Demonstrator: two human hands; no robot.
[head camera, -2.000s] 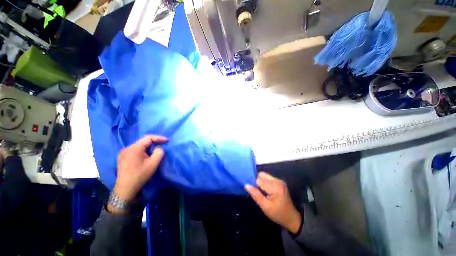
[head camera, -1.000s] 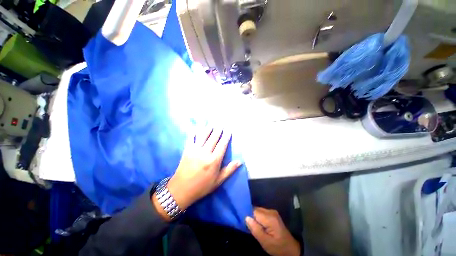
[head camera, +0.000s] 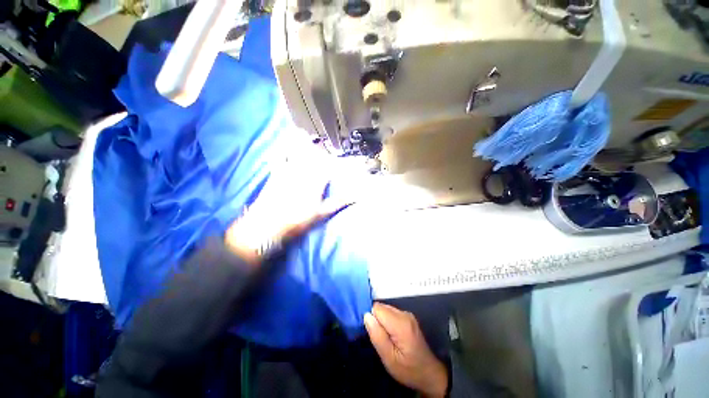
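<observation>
The bright blue cloth (head camera: 179, 179) lies spread and wrinkled over the left part of the white table and hangs over its front edge. My left hand (head camera: 284, 210) lies on the cloth in front of the needle area, blurred and washed out by the lamp; its fingers cannot be made out clearly. My right hand (head camera: 396, 338) pinches the cloth's right corner at the table's front edge. The presser foot and needle area (head camera: 373, 159) is in glare at the left end of the cream sewing machine (head camera: 443, 93). Whether the cloth is under the foot cannot be told.
A light-blue thread tassel (head camera: 548, 132) hangs from the machine head. Black scissor loops (head camera: 513, 188) and an oval parts tray (head camera: 602, 204) sit on the table's right. A printed scale (head camera: 497, 268) runs along the front edge. Another machine (head camera: 19, 190) stands at far left.
My left hand has moved up across the cloth towards the needle area and is blurred. My right hand still pinches the corner, now slightly higher. The view has shifted.
</observation>
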